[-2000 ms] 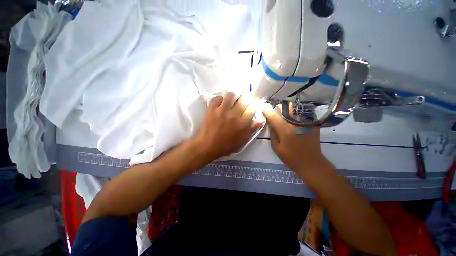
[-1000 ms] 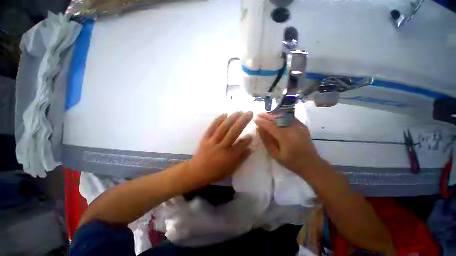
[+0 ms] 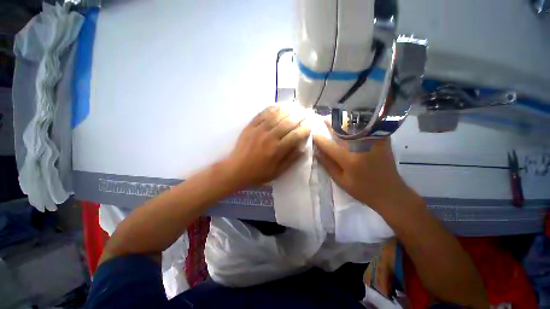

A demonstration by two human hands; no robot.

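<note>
White cloth (image 3: pixel 295 199) runs from the needle area over the table's front edge and bunches at the lap, with a long fold or seam down its middle. My left hand (image 3: pixel 268 145) lies on the cloth left of this fold, fingers bent and pressing near the needle. My right hand (image 3: pixel 359 163) holds the cloth right of the fold, fingertips close to the needle and partly under the chrome loop. The sewing machine head (image 3: pixel 338 54) stands above the fingertips. Bright glare hides the needle, the presser foot and the exact finger contact.
A stack of wavy white pieces (image 3: pixel 45 121) lies at the left table edge beside blue tape (image 3: pixel 84 72). Dark-red-handled snips (image 3: pixel 515 184) lie at the right. The grey ruled edge (image 3: pixel 145 190) runs along the front. A red bag or sack (image 3: pixel 482 271) is at lower right.
The large white cloth left the tabletop at left after the first frame and now hangs at the front and lap. Since the second frame, both hands have shifted slightly up the picture, still at the needle.
</note>
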